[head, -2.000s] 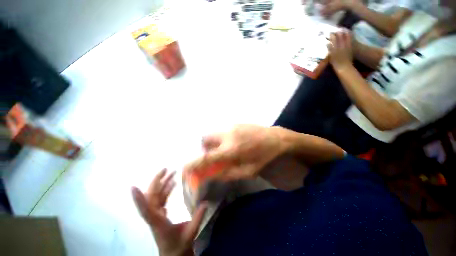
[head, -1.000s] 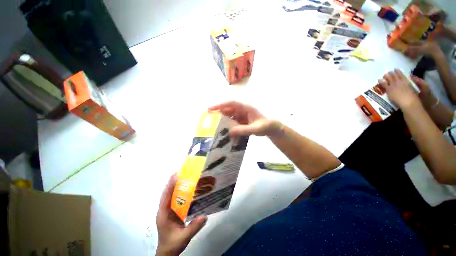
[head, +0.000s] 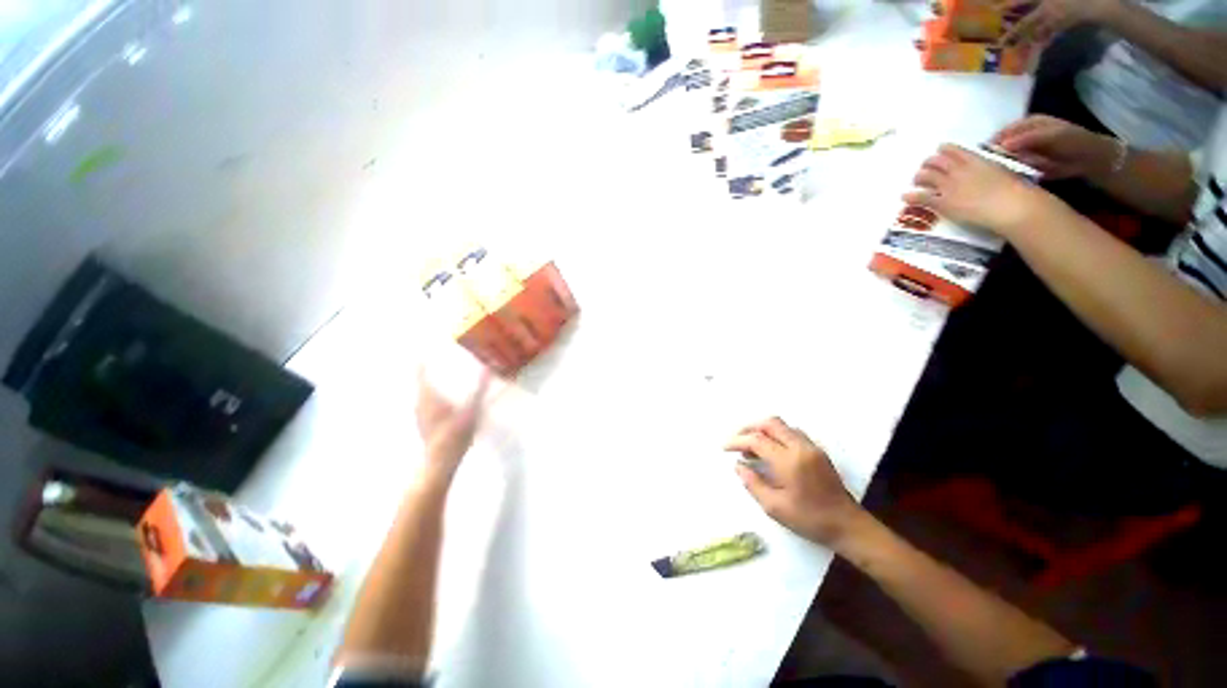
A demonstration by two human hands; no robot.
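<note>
Two orange and yellow retail boxes [head: 522,323] appear to stand side by side on the white table, a little blurred. My left hand [head: 451,414] is at their near lower edge, blurred, with fingers apart; whether it touches them is unclear. My right hand [head: 791,481] is over the table at the right, fingers loosely bent, with no clear object in it. A yellow-green utility knife [head: 713,554] lies below my right hand, dark end to the left.
Another retail box [head: 236,551] lies at the lower left beside a dark bag or case [head: 168,383] and a kettle-like object [head: 81,531]. Printed boxes [head: 770,128] stand at the back. A co-worker's hands [head: 976,188] rest on a box [head: 931,249] at the right edge.
The box I held in both hands has left them and appears beside the standing box. My hands have separated, left forward, right to the right. The view has shifted.
</note>
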